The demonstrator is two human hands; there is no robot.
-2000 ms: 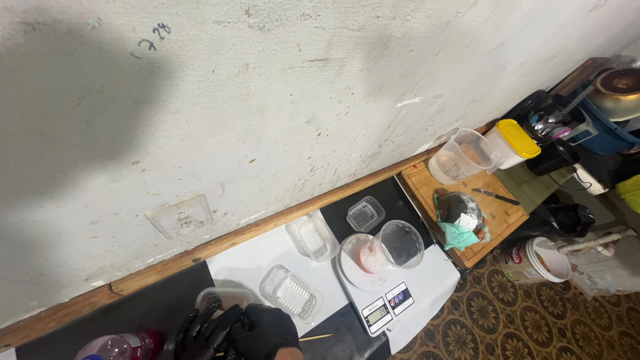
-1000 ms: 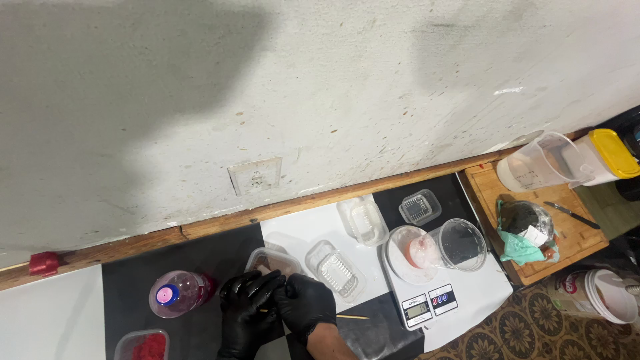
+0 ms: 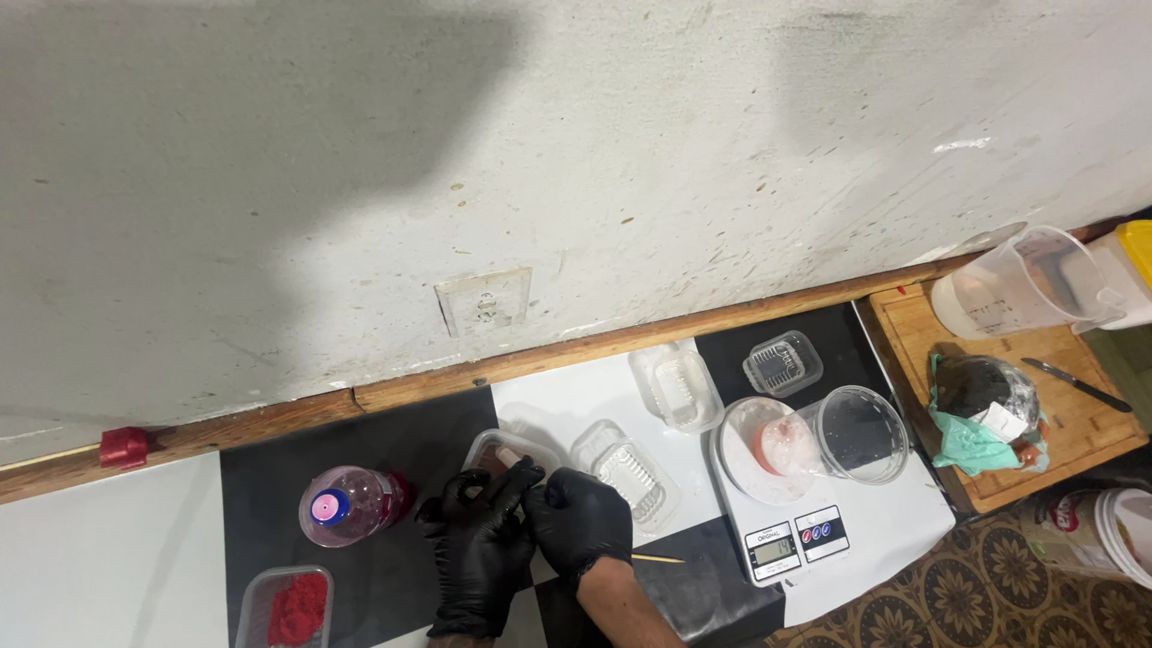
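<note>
Both hands wear black gloves and meet over the near edge of a clear plastic tub [image 3: 489,443] with brownish contents. My left hand [image 3: 481,540] has its fingers bent, with a small pale piece at its fingertips; its grip is partly hidden. Close beside it, my right hand [image 3: 580,522] is curled, and whatever lies inside its fingers cannot be seen. A thin wooden stick [image 3: 659,558] shows just right of the right hand. Empty clear tubs [image 3: 634,481] stand to the right. A white digital kitchen scale [image 3: 774,540] carries a bowl with pinkish-white material [image 3: 792,441].
A bottle with a blue cap [image 3: 330,507] and a tub of red material [image 3: 299,607] are at the left. At the right, a wooden cutting board [image 3: 967,477] bears a plastic-wrapped dark item [image 3: 985,396], a knife [image 3: 1075,382] and a clear pitcher [image 3: 1017,283]. A wall runs behind.
The view has swung left, bringing the bottle and the red tub fully into sight. Both hands remain together at the tub, with their fingers slightly shifted.
</note>
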